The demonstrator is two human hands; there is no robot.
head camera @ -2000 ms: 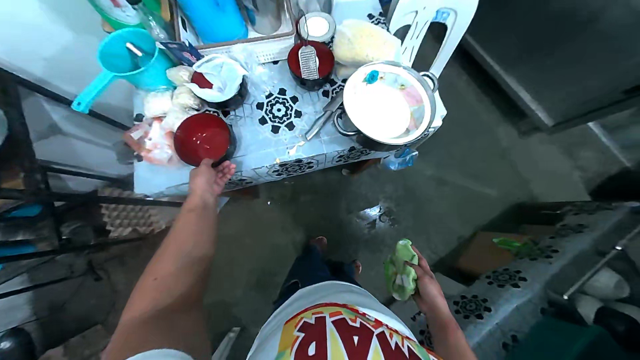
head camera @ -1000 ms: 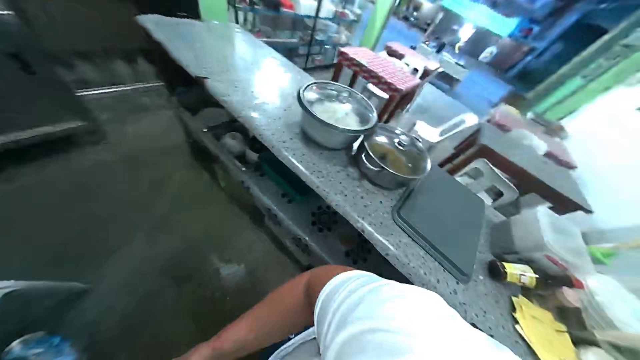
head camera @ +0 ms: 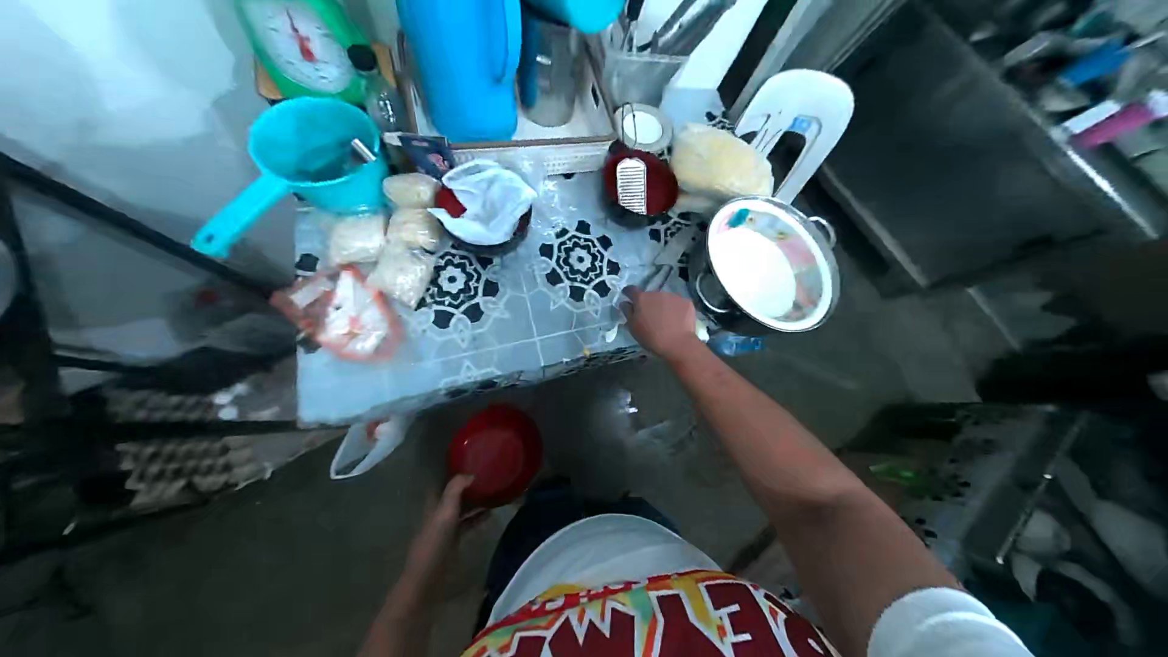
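Note:
My left hand [head camera: 453,497] holds a red bowl [head camera: 497,454] by its rim, below the front edge of the table. My right hand [head camera: 662,321] rests low over the table's front edge, at the handle end of a knife [head camera: 673,251]; its fingers are mostly hidden, so the grip is unclear. Right of that hand stands a metal pot [head camera: 766,265] with a pale inside. Farther back are a dark red bowl [head camera: 659,187] with a small grater [head camera: 631,186] on it, and another bowl with a white cloth [head camera: 488,203] over it.
The table [head camera: 511,351] has a patterned cover. Bags of pale food [head camera: 401,274], a pinkish plastic bag [head camera: 342,315], a turquoise dipper [head camera: 315,151], a green scale [head camera: 301,46] and a blue jug [head camera: 461,68] stand left and back. A white plastic chair [head camera: 798,119] is behind the pot.
The red bowl, on the table two seconds ago, is now off it in my left hand. My right hand, which held a green vegetable, is now at the knife without it. The view swung away and back.

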